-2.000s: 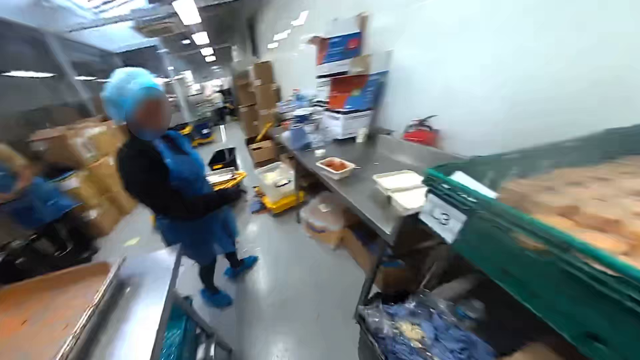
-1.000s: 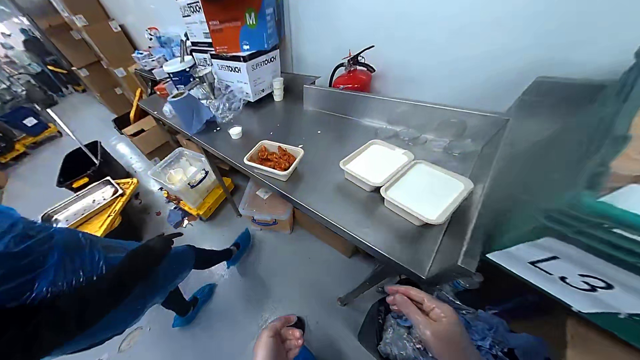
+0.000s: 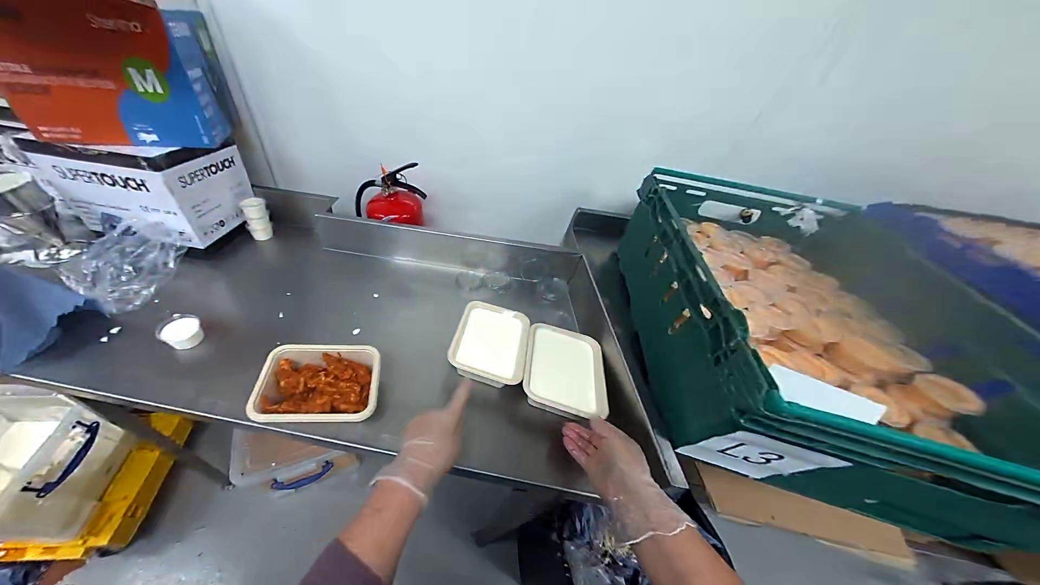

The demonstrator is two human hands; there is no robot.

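Note:
My left hand (image 3: 431,443), in a clear disposable glove, holds nothing; its index finger points toward the left one of two white-topped rectangular tubs (image 3: 490,341). My right hand (image 3: 609,467), also gloved, is spread beside the near edge of the right tub (image 3: 566,370), its fingertips close to it; whether they touch I cannot tell. The tubs sit side by side on the steel table (image 3: 406,325). Left of them, near the front edge, an open beige tray (image 3: 280,357) holds reddish sauced pieces of food (image 3: 321,384). Farther left stands a small cup with white contents (image 3: 181,331).
At right, a green plastic crate (image 3: 691,349) holds bread rolls (image 3: 780,292). A red fire extinguisher (image 3: 395,205) is behind the table's raised edge. Cardboard boxes (image 3: 138,187), stacked cups (image 3: 257,218) and clear plastic film (image 3: 126,264) occupy the left. Lidded bins are below; a bagged bin (image 3: 597,544) is underneath.
The view has swung to the table and closer to it. Both hands have come forward from the table's front edge to the two tubs. The other person is out of view.

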